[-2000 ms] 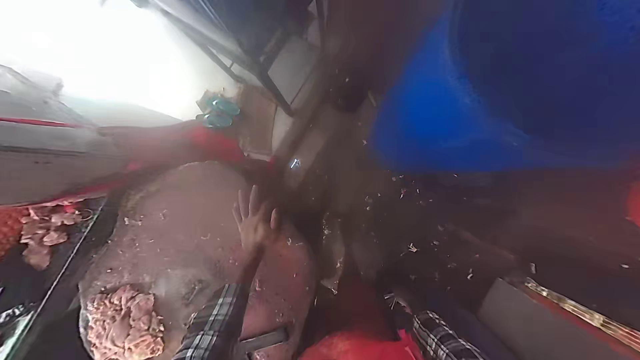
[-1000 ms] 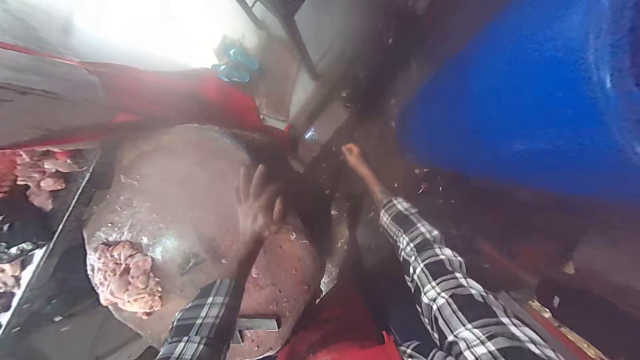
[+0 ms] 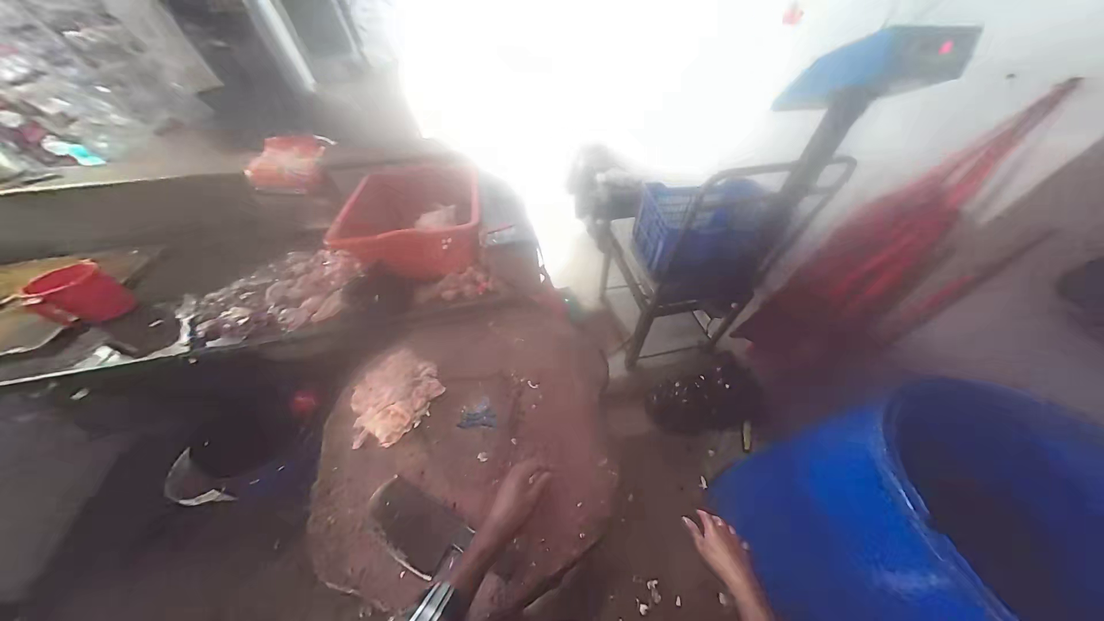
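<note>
My left hand (image 3: 520, 493) lies low over the front of a large round wooden chopping block (image 3: 552, 388), its fingers curled; whether they are fully closed is unclear. Just left of that forearm a broad-bladed cleaver (image 3: 420, 516) rests flat on the block. Pieces of pale raw meat (image 3: 397, 398) lie in a heap on the block's left part, and a small dark blue scrap (image 3: 476, 416) sits near its middle. My right hand (image 3: 718, 542) hangs off the block's right side, fingers spread and empty, beside a big blue plastic barrel (image 3: 811, 500).
Behind the block, a counter holds a pile of raw meat pieces (image 3: 285, 297), a red plastic tub (image 3: 405, 244) and a red bucket (image 3: 82, 293). To the right stand a platform scale (image 3: 875, 65) with a blue crate (image 3: 690, 228), a black bag (image 3: 703, 397) and red netting (image 3: 897, 241).
The view has swung strongly, bringing the counter and scale into sight. My left hand's spread fingers have curled. My right hand's fingers, bunched a second ago, are now apart.
</note>
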